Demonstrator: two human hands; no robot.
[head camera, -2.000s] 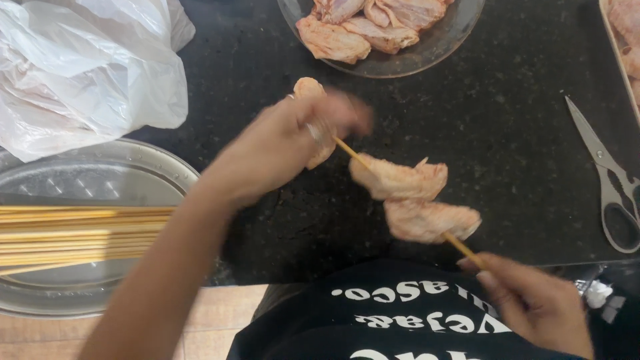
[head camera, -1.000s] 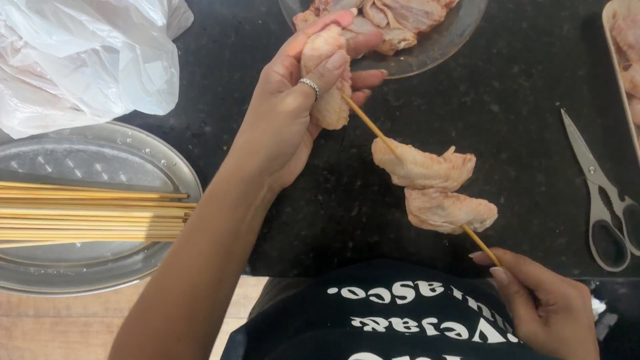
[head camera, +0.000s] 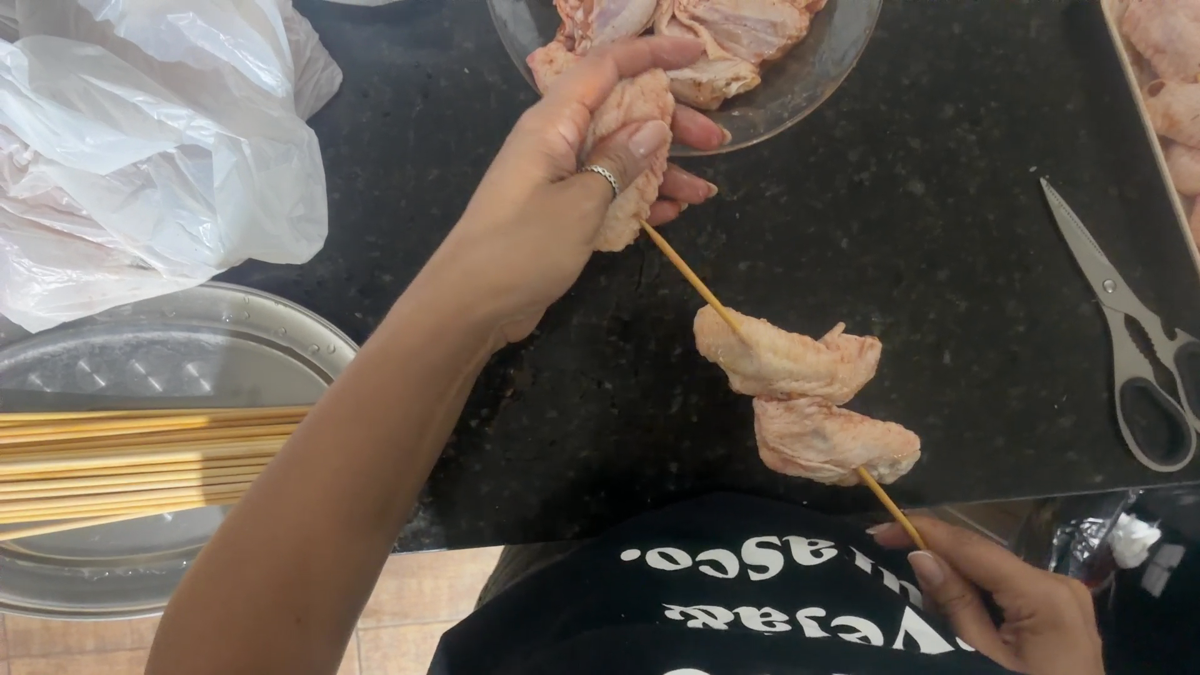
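Observation:
My left hand (head camera: 572, 178), a ring on its thumb, grips a raw chicken wing piece (head camera: 623, 220) against the upper end of a wooden skewer (head camera: 689, 274). Whether the tip has pierced this piece cannot be told. Two more raw wing pieces are threaded lower down: an upper one (head camera: 787, 358) and, touching it, a lower one (head camera: 834, 441). My right hand (head camera: 1003, 595) pinches the skewer's bottom end between thumb and fingers, near the counter's front edge.
A glass bowl (head camera: 816, 94) of raw chicken lies beyond my left hand. At left are a white plastic bag (head camera: 187, 141) and a metal tray (head camera: 281, 323) bearing several wooden skewers (head camera: 141, 459). Kitchen scissors (head camera: 1116, 300) and a container (head camera: 1144, 122) of raw chicken are at right.
Two seconds ago my left hand was blurred in motion around the wing piece near the skewer's upper end. It now holds that piece upright against the skewer, while my right hand still grips the lower end.

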